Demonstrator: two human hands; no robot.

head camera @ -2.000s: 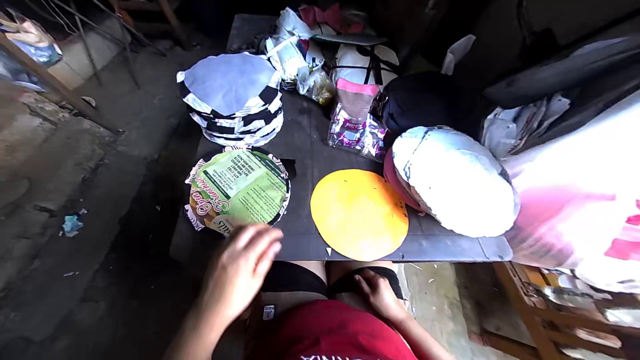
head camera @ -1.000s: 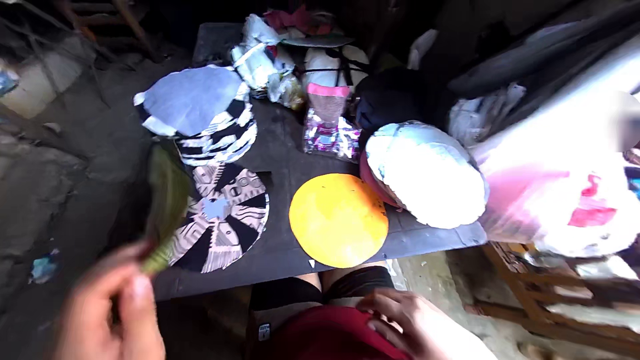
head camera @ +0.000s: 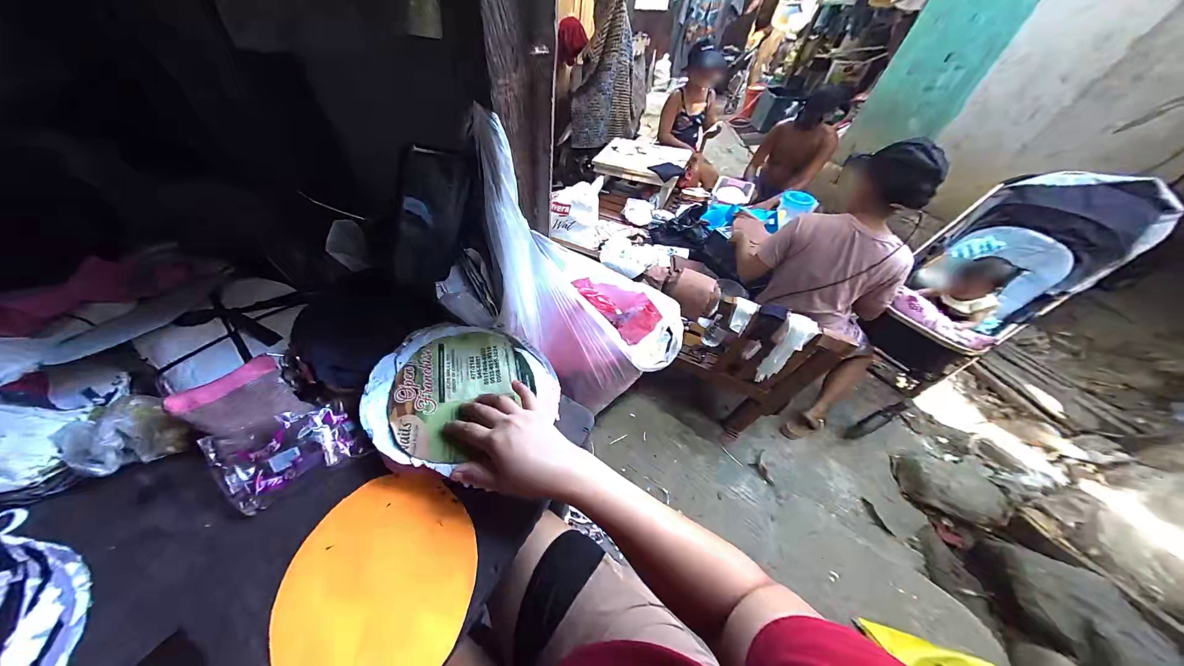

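Note:
My right hand (head camera: 518, 439) lies palm down, fingers apart, on a green printed disc (head camera: 458, 388). The disc bears writing and rests on a round white pile (head camera: 377, 393) at the right edge of the dark table (head camera: 176, 518). Nearer to me lies a flat orange disc (head camera: 375, 578). Left of the white pile are a clear purple-patterned plastic pack (head camera: 282, 453) and a pink-edged piece (head camera: 222, 398). Part of a black-and-white round stack (head camera: 46, 592) shows at the far left. My left hand is out of view.
A translucent plastic bag with pink contents (head camera: 592, 324) hangs just past the table. Beyond it, a person (head camera: 832, 259) sits by a wooden bench (head camera: 768, 379) covered with items, beside a stroller (head camera: 1036, 259) holding a child. Two more people sit farther back. Rocks (head camera: 1064, 592) lie at the right.
The green disc, first on the table's left and then lifted by my left hand, is now on the white pile under my right hand. The view has swung far right; my left hand has left it.

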